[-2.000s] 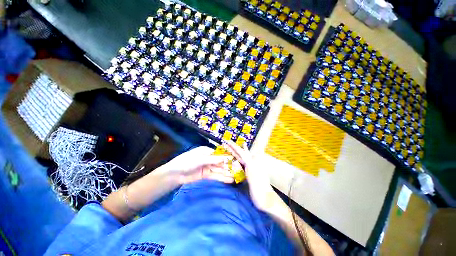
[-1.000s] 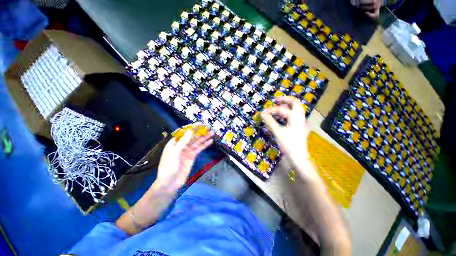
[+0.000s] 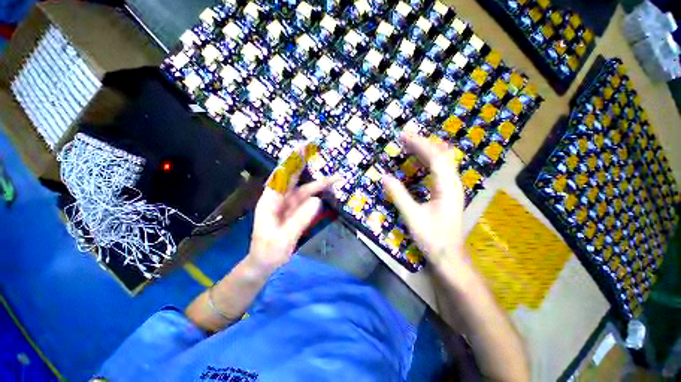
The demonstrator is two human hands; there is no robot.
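A black tray of small circuit boards (image 3: 351,82) lies in front of me. Boards in its right columns and near corner have amber tops; the others are pale. My left hand (image 3: 280,216) is at the tray's near edge, with amber tape pieces (image 3: 285,173) stuck along its fingers. My right hand (image 3: 433,201) is over the tray's near right part, thumb and index finger apart above the boards. No tape piece can be made out between its fingertips. An amber tape sheet (image 3: 517,250) lies on the tan board right of my right hand.
A tray of amber-topped boards (image 3: 616,164) is at the right, a smaller group (image 3: 549,30) beyond. White plastic parts (image 3: 653,41) lie far right. At left are a carton of white parts (image 3: 56,86) and tangled white cables (image 3: 112,201) on a dark surface. A bag edge (image 3: 597,358) shows bottom right.
Since the first frame my hands have parted from together near my body and moved over the tray. Since the second, my left hand's fingers have spread and the view has shifted closer.
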